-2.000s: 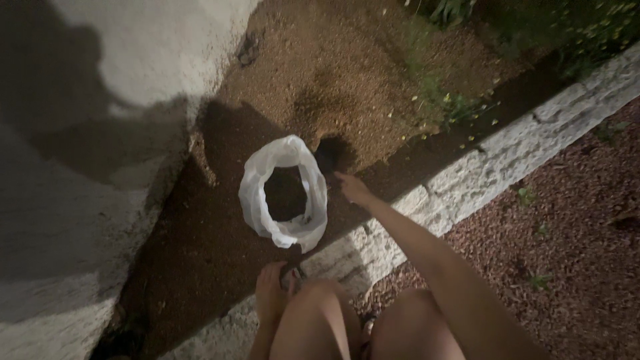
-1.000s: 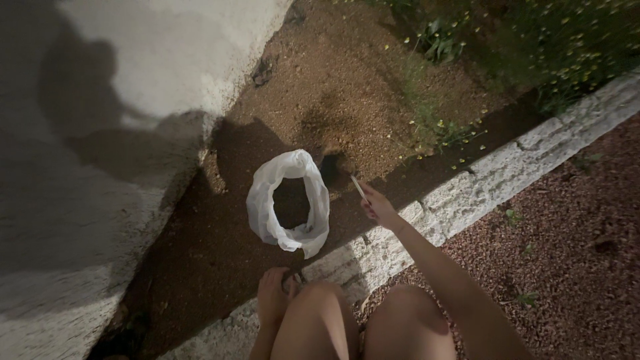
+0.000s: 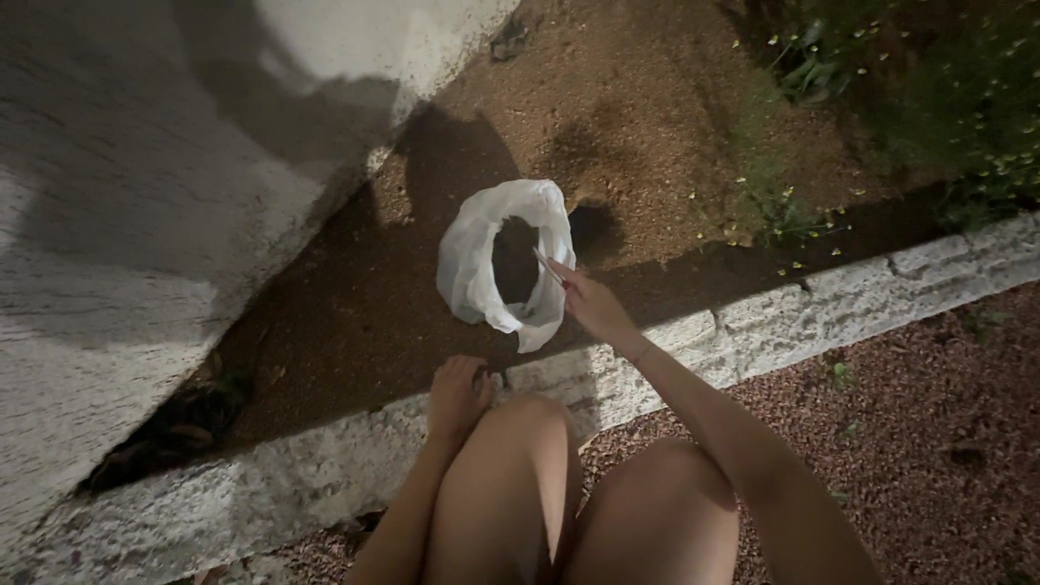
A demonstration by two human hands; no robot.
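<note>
A white plastic bag (image 3: 471, 264) stands with its mouth open on the brown soil, its inside dark. My right hand (image 3: 597, 305) grips a thin, pale tool (image 3: 547, 262) at the bag's right rim. The tool's tip points over the bag's opening; its exact kind is unclear. Below the bag, beside my knee, my left hand (image 3: 459, 398) rests near the stone edging with its fingers curled. Something small and dark shows by those fingers, but whether they hold it is unclear. Right of the bag is a dark patch in the soil, perhaps a hole.
A pale rough wall (image 3: 146, 244) rises at the left. The white stone edging (image 3: 780, 325) crosses diagonally between the soil bed and reddish gravel (image 3: 910, 406). Plants with small yellow flowers (image 3: 788, 215) grow at the upper right. My bare knees are at the bottom.
My right hand has moved left, from the soil beside the dark patch to the bag's rim, bringing the pale tool over the opening. My left hand has stayed near the edging.
</note>
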